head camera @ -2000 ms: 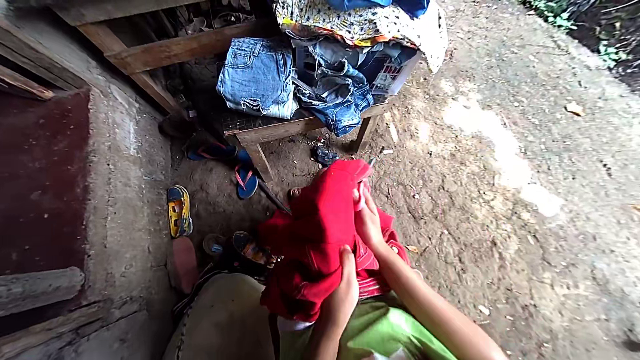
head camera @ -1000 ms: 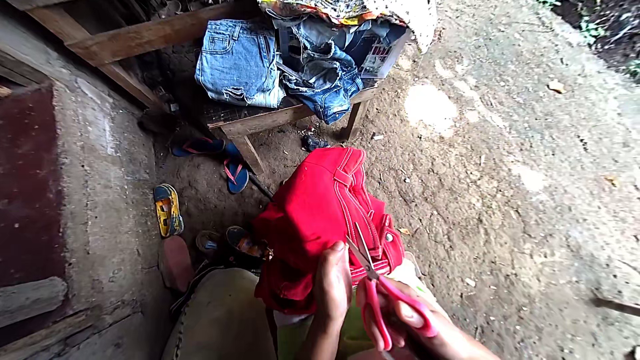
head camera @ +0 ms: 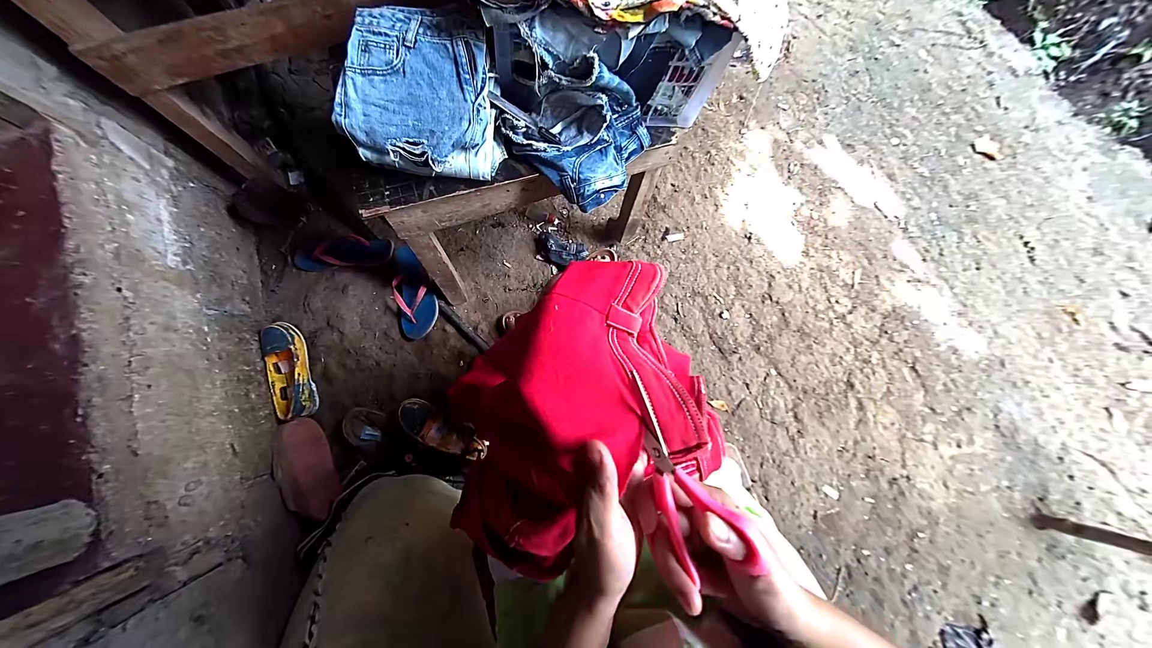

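Note:
Red fabric trousers [head camera: 558, 360] with pale stitching and a belt loop lie bunched over my lap. My left hand [head camera: 605, 531] grips their lower edge, thumb on top. In my right hand [head camera: 720, 558] is a pair of scissors [head camera: 670, 468] with pink handles, my fingers in the loops. The blades point up along the stitched waistband; whether fabric lies between them I cannot tell. The fingertips of both hands are close together near the scissor pivot, and part of my left hand is hidden by the cloth.
Ahead, a low wooden bench [head camera: 468, 205] holds folded blue jeans [head camera: 418, 90], torn denim [head camera: 585, 126] and a plastic basket [head camera: 688, 90]. Blue flip-flops [head camera: 416, 310], a yellow shoe [head camera: 290, 371] and other footwear lie on the dirt at left, beside a concrete ledge [head camera: 166, 297].
Two seconds ago both hands were on the red cloth with no scissors visible; one second ago the scissors were in my right hand. Their blades now look closer together.

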